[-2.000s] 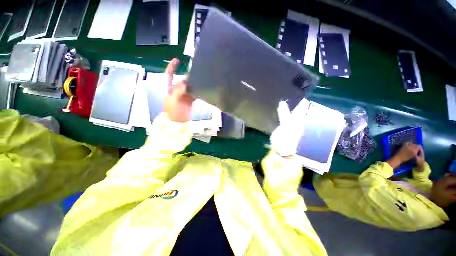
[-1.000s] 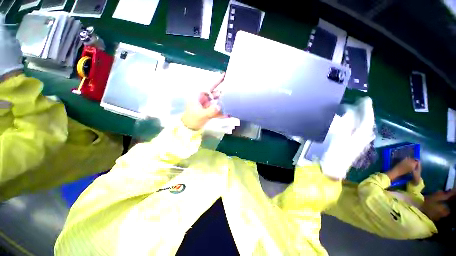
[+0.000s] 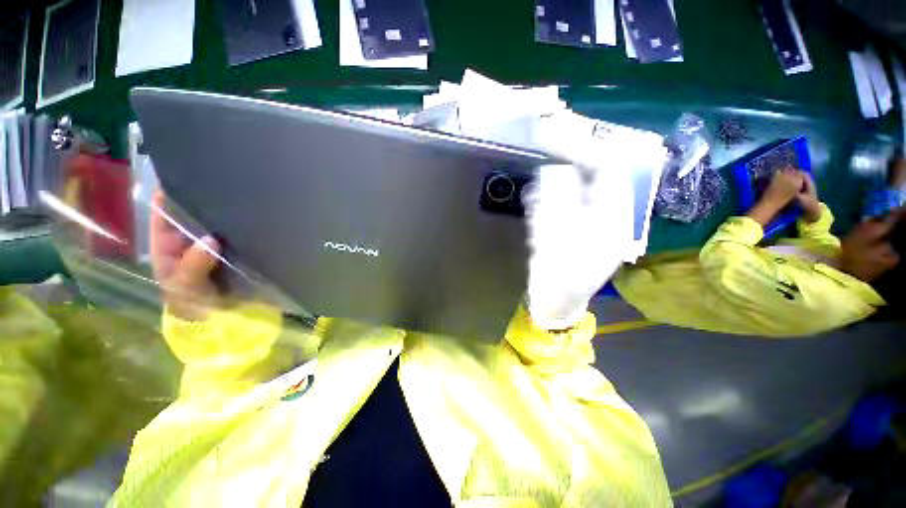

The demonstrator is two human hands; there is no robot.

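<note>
A dark grey back cover (image 3: pixel 348 198) is held up close in front of me, its outside with the logo facing me. Its black camera window (image 3: pixel 503 191) is at the upper right corner. My white-gloved right hand (image 3: pixel 574 233) grips the right end at that corner. My bare left hand (image 3: pixel 184 260) is at the left end, behind a clear glossy film (image 3: pixel 109 273) that spreads out to the left and down. The hand's exact hold on cover or film is blurred.
White sheets (image 3: pixel 507 104) and a cover on white sheets lie behind the cover. A red tape dispenser (image 3: pixel 102 198) shows through the film. A bag of small parts (image 3: pixel 687 179) and a neighbour's hands at a blue tray (image 3: pixel 775 169) are right. Covers on white sheets line the back.
The cover has come nearer and moved left with both hands. A clear film now shows spread out at its left side. The view has shifted too.
</note>
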